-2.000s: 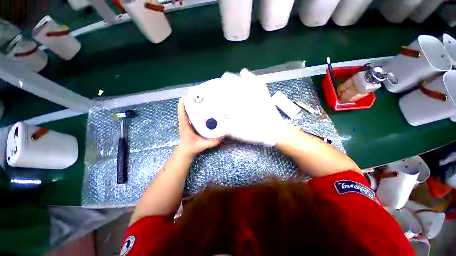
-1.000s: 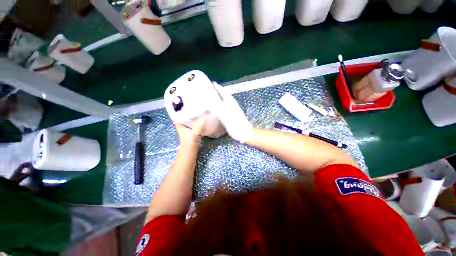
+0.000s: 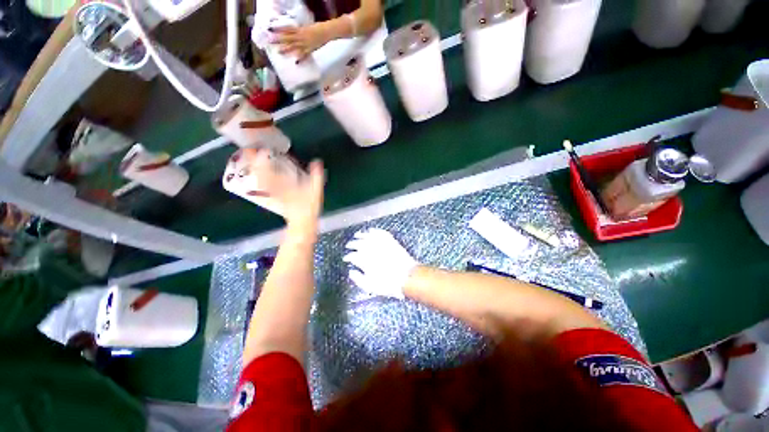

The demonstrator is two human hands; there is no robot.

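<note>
A white housing with dark holes in its end panel is at the conveyor's near side, left of centre. My bare left hand is on it, fingers over its top and thumb standing out to the right. The hand is blurred and covers much of the housing. My gloved right hand is empty, palm down over the bubble wrap mat, fingers spread. A hammer lies on the mat, partly hidden by my left forearm.
A white block and a slim dark stick lie on the mat. A red tray holds a bottle. White housings stand on the conveyor. Another housing lies left. Another person's hands touch a housing opposite.
My left hand has carried the housing from above the mat forward and left to the conveyor. My right hand has let go of it and is lower over the mat. The view has shifted.
</note>
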